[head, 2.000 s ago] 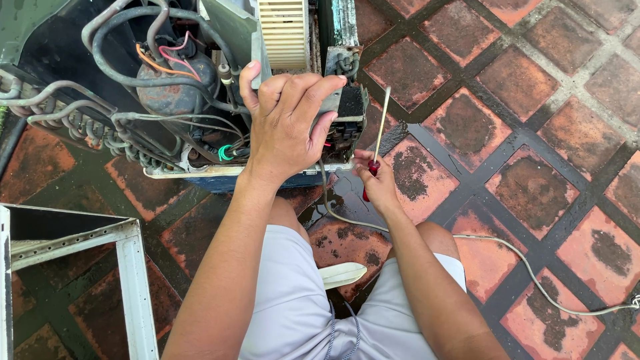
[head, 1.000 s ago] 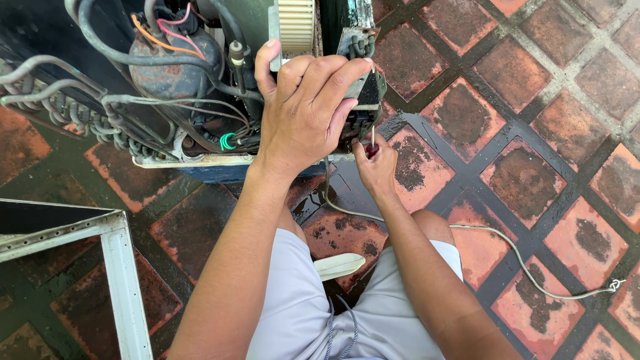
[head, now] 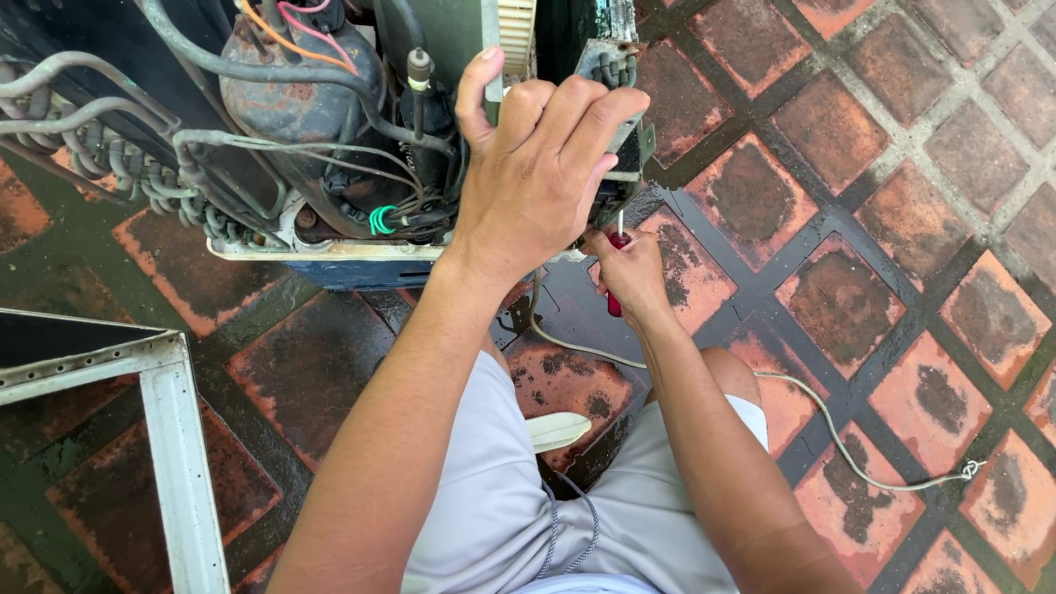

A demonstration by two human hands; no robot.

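An opened air conditioner unit point(head: 355, 252) shows its rusty compressor point(head: 289, 87), copper tubing point(head: 91, 111) and orange and pink wires. My left hand point(head: 532, 165) rests over the unit's right front part, its fingers spread along a grey metal panel point(head: 492, 49) and the metal bracket point(head: 606, 58) beside it; the palm side is hidden. Lower right of it, my right hand point(head: 634, 268) is closed around the red handle of a screwdriver point(head: 615, 303). The screwdriver's shaft points up toward the unit's right corner, and its tip is hard to make out.
A white metal frame point(head: 177, 445) lies at the lower left. A grey power cord point(head: 833, 433) runs from under the unit across the wet tiled floor point(head: 841, 305) to the right, ending in a knot. Between my legs is a pale, flat object point(head: 557, 431).
My right hand has brought the screwdriver from an outward tilt beside the unit to near-upright at its right corner. My left hand stays on the unit.
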